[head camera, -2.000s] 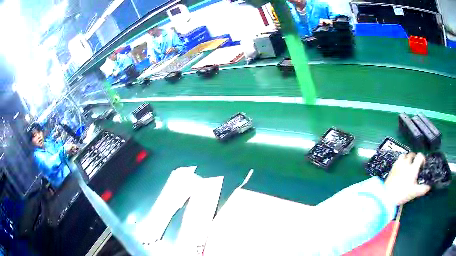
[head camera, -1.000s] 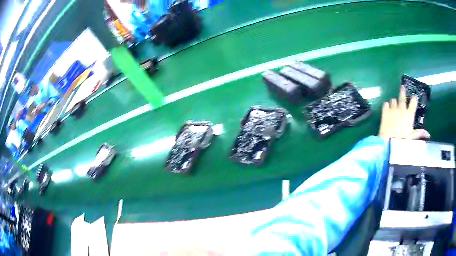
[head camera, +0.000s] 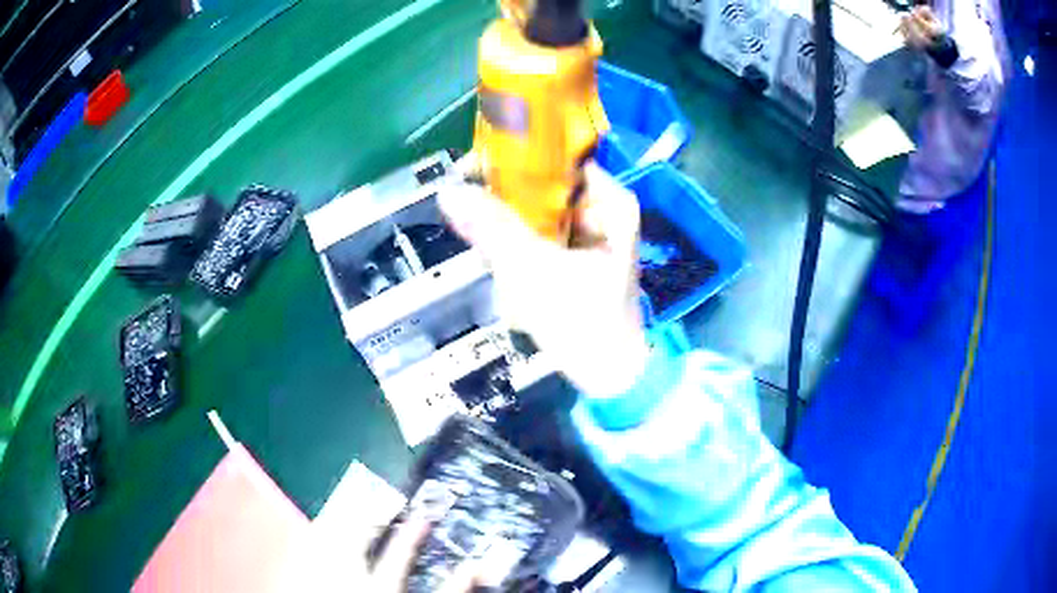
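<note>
My right hand (head camera: 580, 290) is closed around the yellow-orange electric screwdriver (head camera: 536, 127), which hangs upright at the top middle. The tool's lower end is hidden behind the hand. My left hand (head camera: 406, 556) is at the bottom edge, blurred and partly cut off, with its fingers on a black housing (head camera: 556, 492). A circuit board (head camera: 481, 521) with silver and white components sits in this housing. The housing is tilted and blurred, below the screw feeder. The fixture cannot be made out clearly.
The white-grey screw feeder (head camera: 412, 304) stands left of my right hand. Blue bins (head camera: 724, 249) lie behind it. Boards in housings (head camera: 151, 359) and black blocks (head camera: 168, 238) lie at left. A pink-red sheet (head camera: 220, 533) is lower left. A black cable (head camera: 806, 255) hangs right. A person (head camera: 956, 104) is upper right.
The view has swung right. My left hand was at a board on the green surface and is now low, holding a housing. My right hand has come into view on the screwdriver.
</note>
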